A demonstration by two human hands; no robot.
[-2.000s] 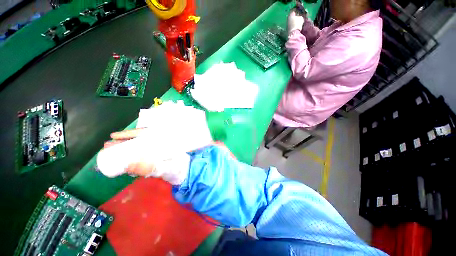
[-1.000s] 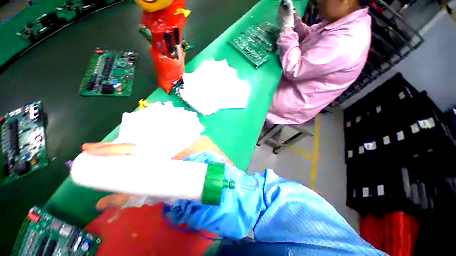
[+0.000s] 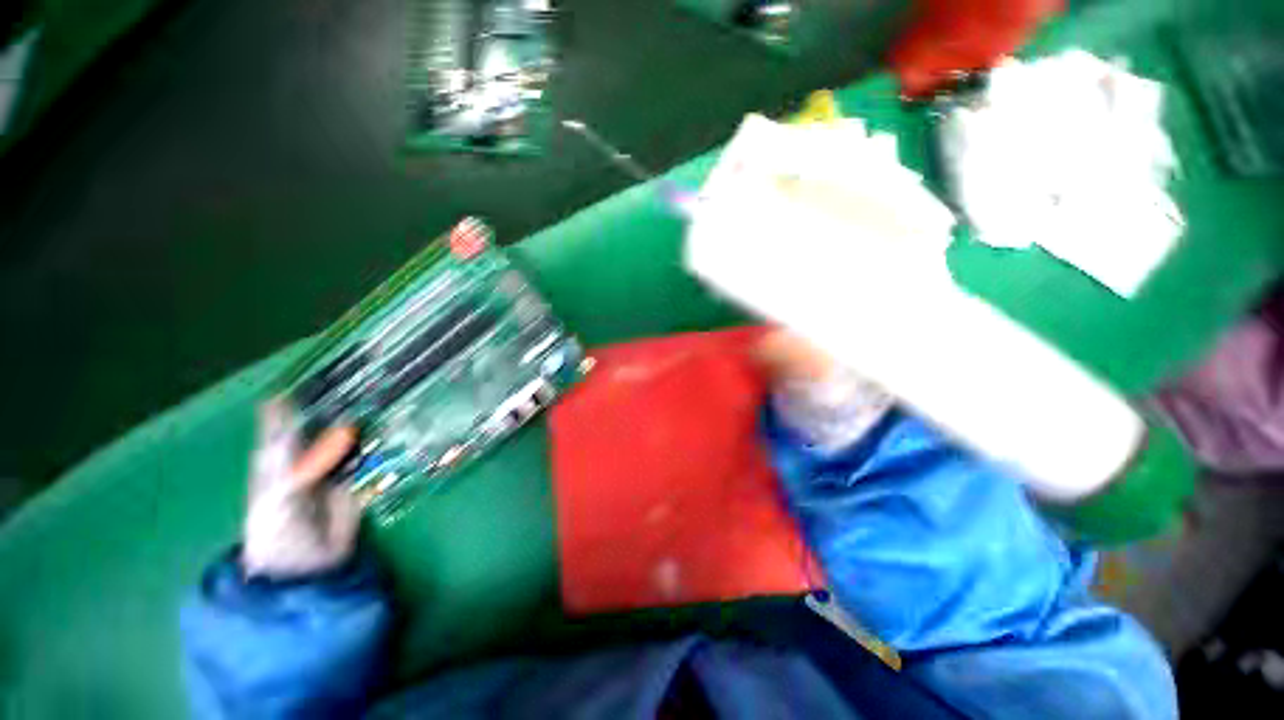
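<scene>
My left hand (image 3: 299, 492), in a white glove with a bare fingertip showing, grips the lower left corner of a green circuit board (image 3: 458, 359), tilted over the green bench. My right hand (image 3: 824, 387) holds the thick white syringe tube (image 3: 915, 331) from below; the tube covers much of the hand. The tube's green cap (image 3: 1143, 492) points to the lower right and its thin nozzle (image 3: 620, 152) to the upper left, above and right of the board, apart from it. The picture is blurred by motion.
A red pad (image 3: 669, 492) lies on the bench between my hands. White sheets (image 3: 1063, 155) lie in two piles behind the tube, near a red holder (image 3: 965, 35). Another board (image 3: 483, 78) sits on the dark belt (image 3: 183, 211). A person's pink sleeve (image 3: 1239, 394) is at the right edge.
The view has swung left and down. My left hand has come into view gripping a board. The syringe now slants, nozzle to the upper left, and its nozzle shows clearly.
</scene>
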